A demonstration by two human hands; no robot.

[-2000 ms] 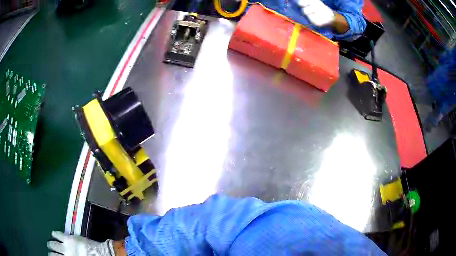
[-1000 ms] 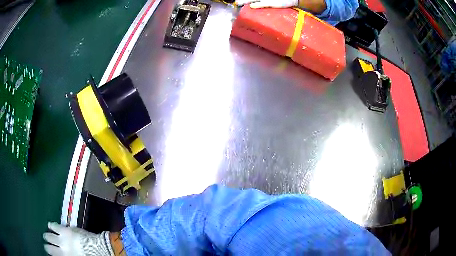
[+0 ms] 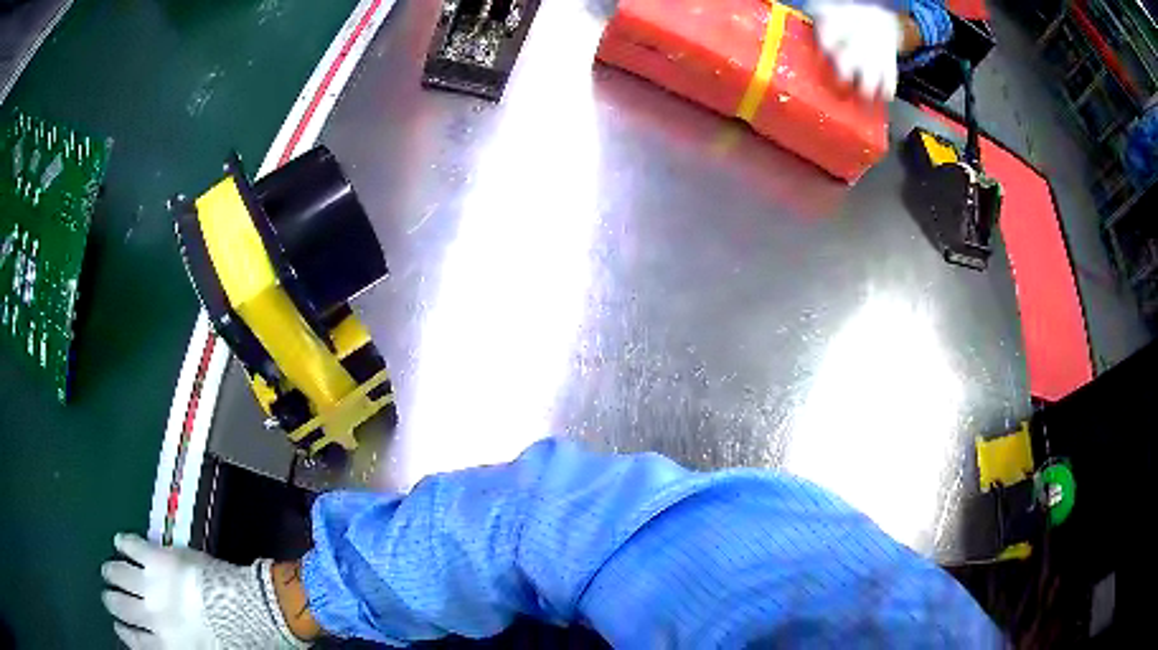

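My right hand (image 3: pixel 191 597), in a white knit glove, is at the lower left, beyond the blue sleeve that crosses the bottom of the view. Its fingers are spread over the conveyor's edge and green belt, and nothing shows in it. The lower fingers are near the picture's bottom edge. My left hand is out of the picture. A green circuit board (image 3: pixel 48 254) lies on the green belt (image 3: pixel 127 444) at the far left, apart from my right hand, its left side cut off by the picture's edge.
A round black unit with yellow tape (image 3: pixel 273 318) stands by the conveyor edge rail (image 3: pixel 311 121). On the steel table (image 3: pixel 686 305) are a red block (image 3: pixel 711 64), a dark metal-topped holder (image 3: pixel 480 45) and a black stand (image 3: pixel 952 203). Another person's gloved hand (image 3: pixel 861 48) is at the block.
The view has shifted, so the table items sit higher in it. The other person's gloved hand has moved right along the red block. My right hand stays at the conveyor edge, fingers spread.
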